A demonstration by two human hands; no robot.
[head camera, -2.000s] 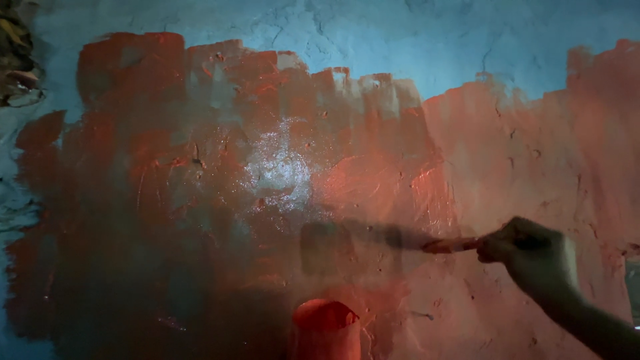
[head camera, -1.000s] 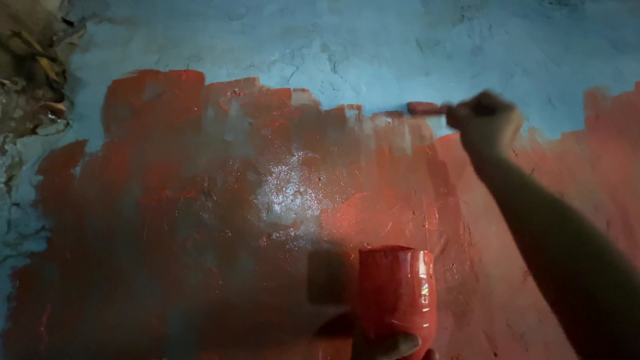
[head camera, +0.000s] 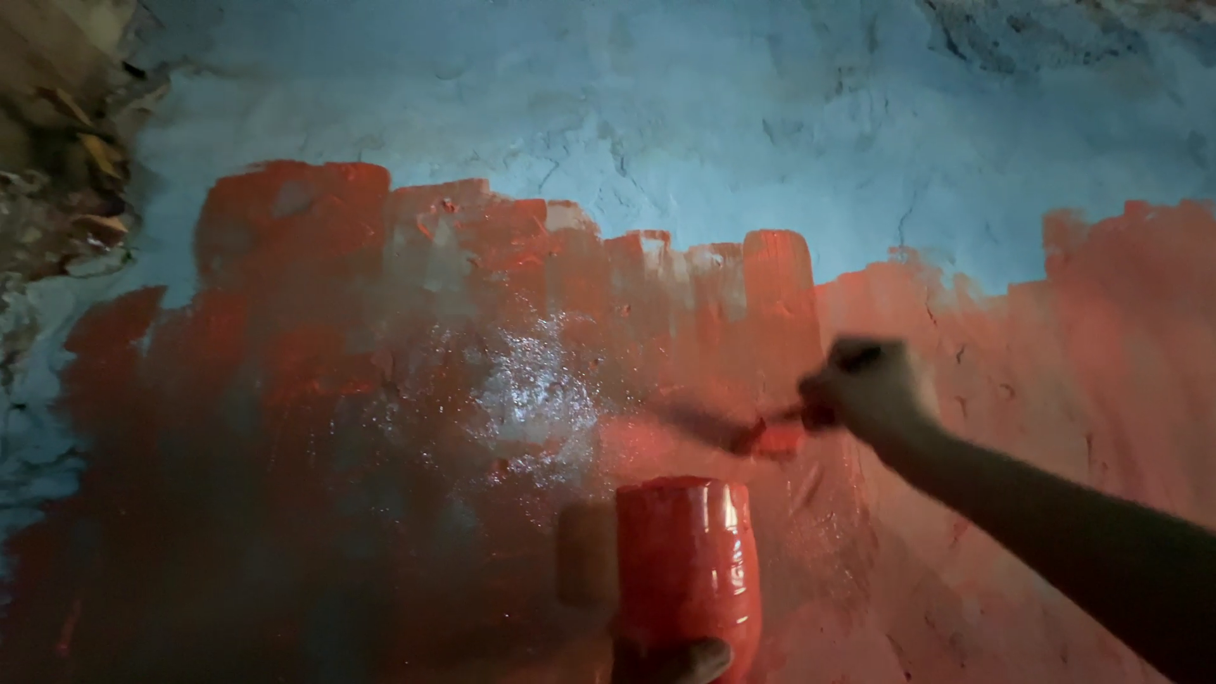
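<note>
My right hand [head camera: 869, 385] is shut on the handle of a paintbrush [head camera: 774, 437], whose red-coated bristles lie against or close to the wall; which of the two cannot be told. Below and left of the brush, a red-coated container [head camera: 686, 570] stands upright in my left hand [head camera: 676, 662]. Only part of that hand shows at the bottom edge, with a finger across the container's lower front. Behind both hands is a rough wall with glossy red paint [head camera: 313, 351] below an uneven border and blue paint [head camera: 722, 104] above it.
At the far left, the wall ends in a broken, crumbling edge [head camera: 85, 190] with debris. Another damaged patch [head camera: 1035, 38] shows at the upper right. The container casts a shadow on the wall.
My right hand has moved down with the brush from the red-blue border. A fresh red vertical stroke shows at that border. The container stands higher in view than two seconds ago.
</note>
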